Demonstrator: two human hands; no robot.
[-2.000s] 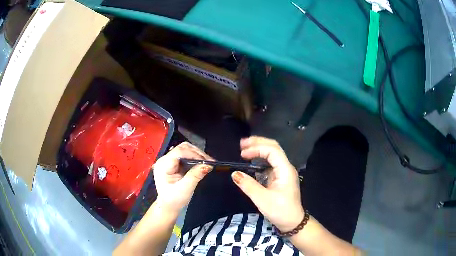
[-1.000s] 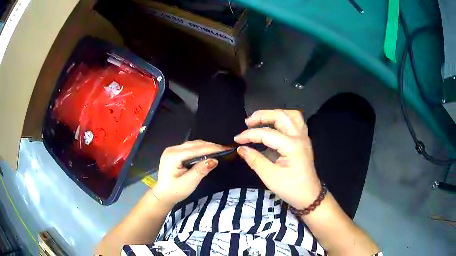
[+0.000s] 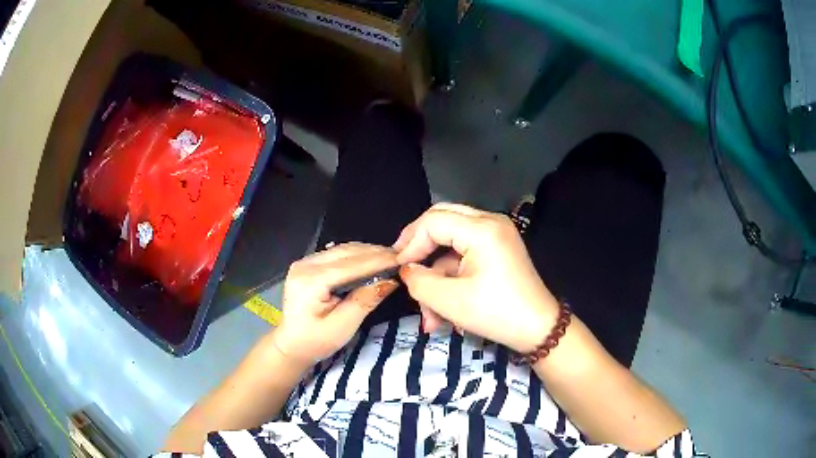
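Note:
A thin dark panel, probably an LCD module seen edge-on, is mostly hidden between my hands above my lap. My left hand holds it, with the fingers on top and the thumb below. My right hand touches its right end, with the thumb and index fingertip pinched together beside my left fingertips. Whether something small is in that pinch cannot be made out.
A black waste bin with a red liner and white scraps stands at the left, beside a cardboard carton. The green bench is at the upper right, with a green strip on it and a black cable hanging down.
The view has shifted, so bin and bench sit higher. The panel has gone from level and widely visible to mostly covered. My right hand has moved left, its fingertips now meeting my left ones.

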